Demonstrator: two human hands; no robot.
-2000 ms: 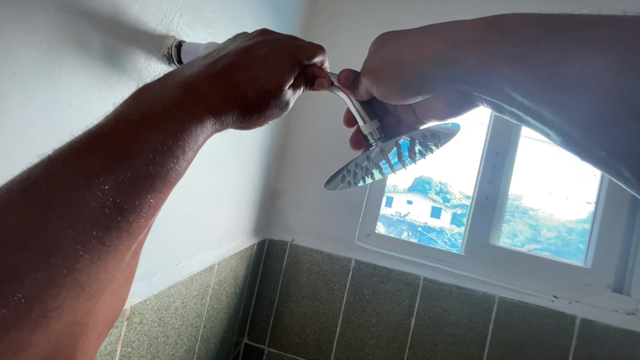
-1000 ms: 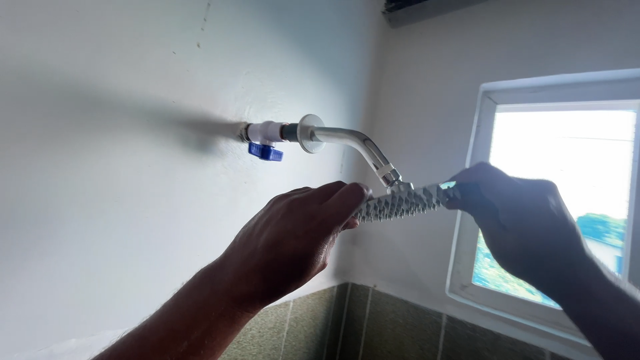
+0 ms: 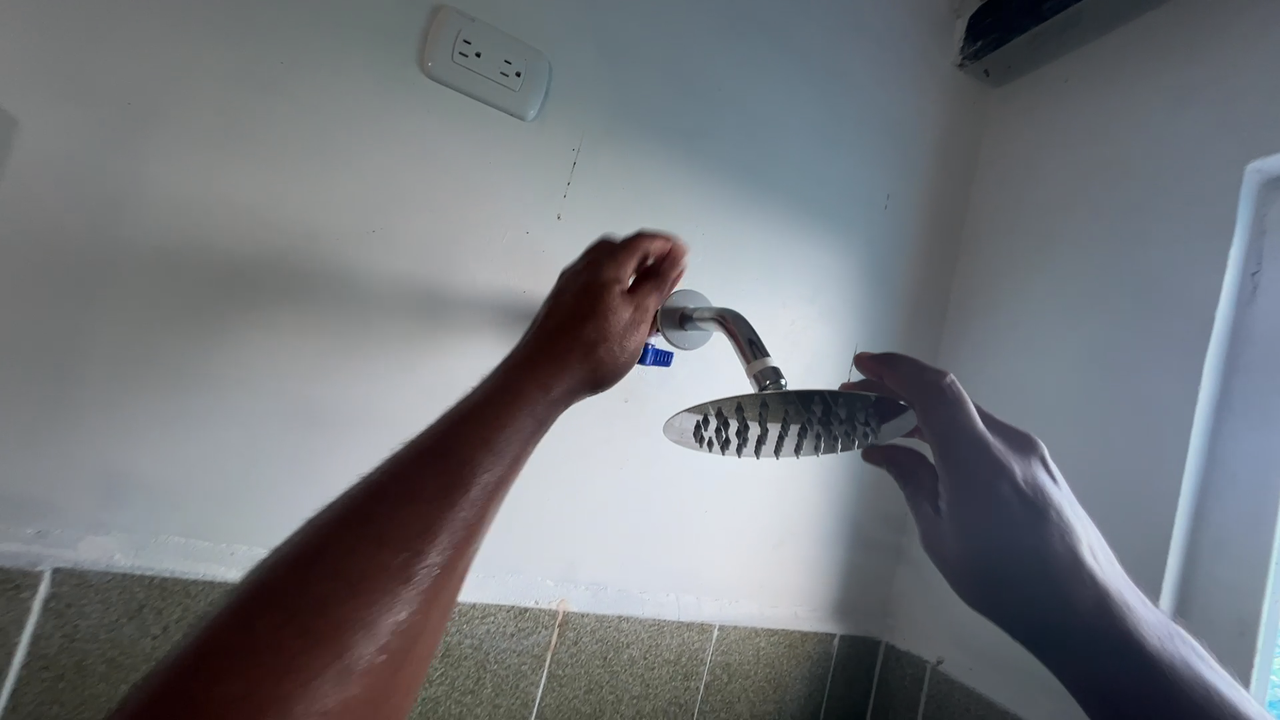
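Note:
A round metal shower head [image 3: 770, 425] with pointed nozzles hangs face down from a bent chrome shower arm [image 3: 738, 332]. My right hand [image 3: 985, 485] has its rim between the thumb below and the fingers above. At the wall end of the arm sits a round flange [image 3: 688, 336]. My left hand [image 3: 612, 318], slightly blurred, is just left of that flange with its fingers curled over the valve. Only the blue valve handle [image 3: 656, 356] shows beneath it. The valve body is hidden, so the exact hold of that hand cannot be seen.
An electrical outlet [image 3: 487, 62] is on the pale wall at upper left. Greenish wall tiles [image 3: 625, 665] run along the bottom. At right stands a window frame [image 3: 1215, 400], and a dark beam [image 3: 1040, 40] is at the upper right corner.
My left hand has left the shower head's rim and moved up to the valve by the wall. My right hand remains at the rim. The view has shifted strongly.

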